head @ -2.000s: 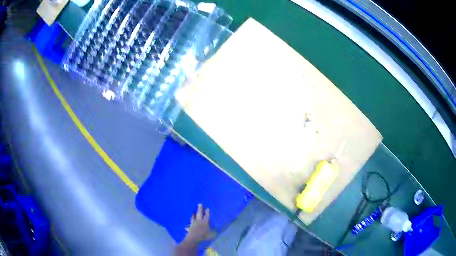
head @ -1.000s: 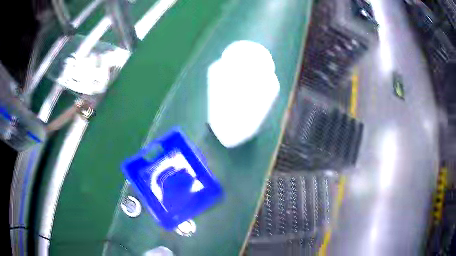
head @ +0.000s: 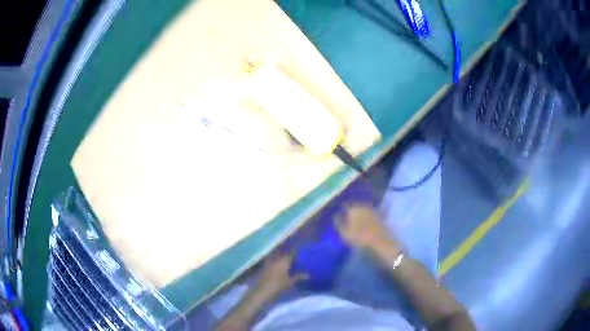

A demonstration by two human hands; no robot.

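Note:
The blue stool (head: 320,258) shows below the bench's front edge, blurred and partly covered. My left hand (head: 284,271) is at its lower left side. My right hand (head: 357,223) is at its upper right side, with a pale band on the wrist. Both hands are blurred and their fingers cannot be made out, so their grip is unclear. The yellow-handled tool (head: 297,113) lies on the tan work board (head: 194,174), its grip washed out pale, with a dark end pointing to the board's front corner.
A clear blister tray (head: 84,278) stands at the lower left of the board. A dark cable (head: 414,187) loops below the bench edge. A blue coiled piece (head: 414,18) lies on the green bench (head: 388,77). Stacked trays (head: 508,103) stand on the floor at the right.
The view has turned from the bench with the blue bin back to the board. Both hands are now in view at the stool; earlier only one hand showed near it, open.

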